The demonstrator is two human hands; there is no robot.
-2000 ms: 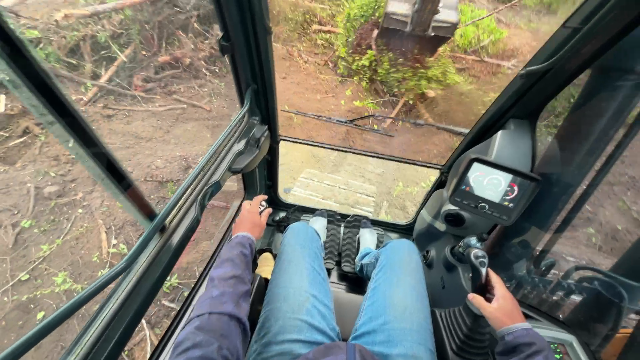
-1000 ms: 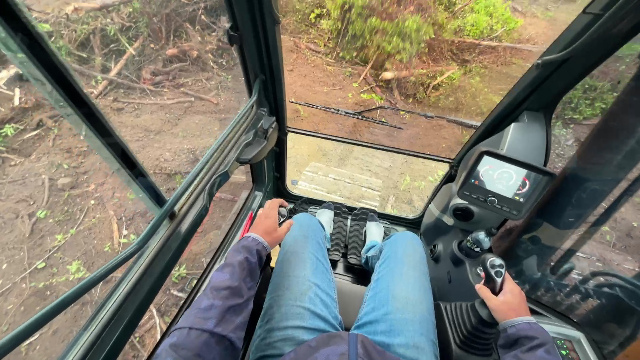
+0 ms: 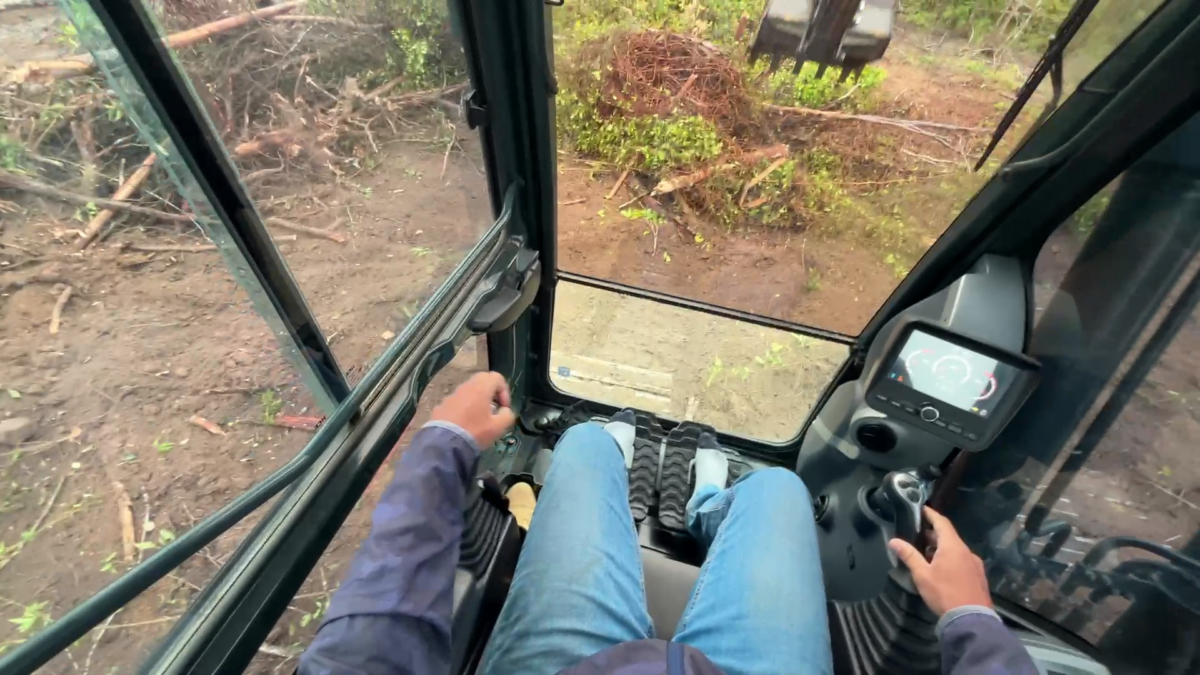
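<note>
My left hand (image 3: 476, 409) is closed around the left joystick, whose grip it mostly hides; the black rubber boot (image 3: 489, 527) shows below my sleeve. On the right, my right hand (image 3: 945, 562) wraps the grip of the right joystick (image 3: 906, 502), thumb on the near side. Both of my feet, in light socks, are beside the ribbed black pedals (image 3: 677, 473). Through the front window, an excavator bucket (image 3: 825, 36) with its teeth downward is visible at the top, its upper part cut off. Left of and below it lies a brush pile (image 3: 670, 80) of reddish stems, branches and leaves.
A lit display monitor (image 3: 952, 380) stands on the right console. The cab's left handrail (image 3: 272, 483) runs beside my left arm. Outside to the left are cut branches (image 3: 122, 202) on bare soil. A wiper (image 3: 1036, 84) is at the front window's upper right.
The bucket, out of view one second ago, is visible again at the top. The wiper has swung from low across the front window to its right side. Both hands remain at the joysticks.
</note>
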